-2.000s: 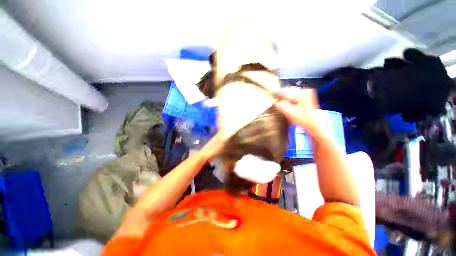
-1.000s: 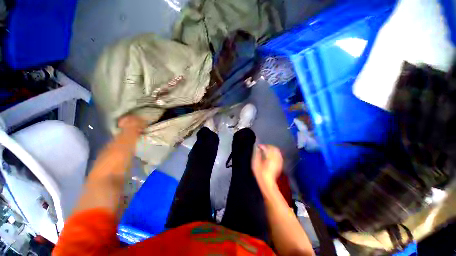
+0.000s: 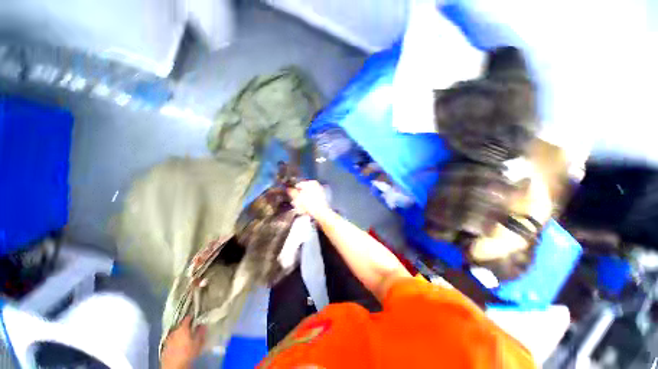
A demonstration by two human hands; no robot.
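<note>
My right hand (image 3: 310, 199) grips a bundle of brown plaid garment pieces (image 3: 268, 216) at its top, with white paper or cloth strips hanging below. My left hand (image 3: 182, 344), blurred near the bottom edge, holds the mouth of the khaki-green sack (image 3: 177, 216). The plaid bundle is at the sack's mouth; how much of it is inside cannot be told. Another khaki-green sack or heap (image 3: 267, 112) lies just behind on the floor.
A blue crate (image 3: 415, 162) with a white paper sheet (image 3: 426, 72) and more plaid bundles (image 3: 476, 194) stands at the right. Another blue crate (image 3: 32, 173) is at the far left. White troughs or frames are at the lower left. Dark cloth lies at the far right.
My right hand has moved from beside my leg to the plaid bundle and grips it above the sack. My left hand and the sack's mouth show lower in the picture. The view has shifted.
</note>
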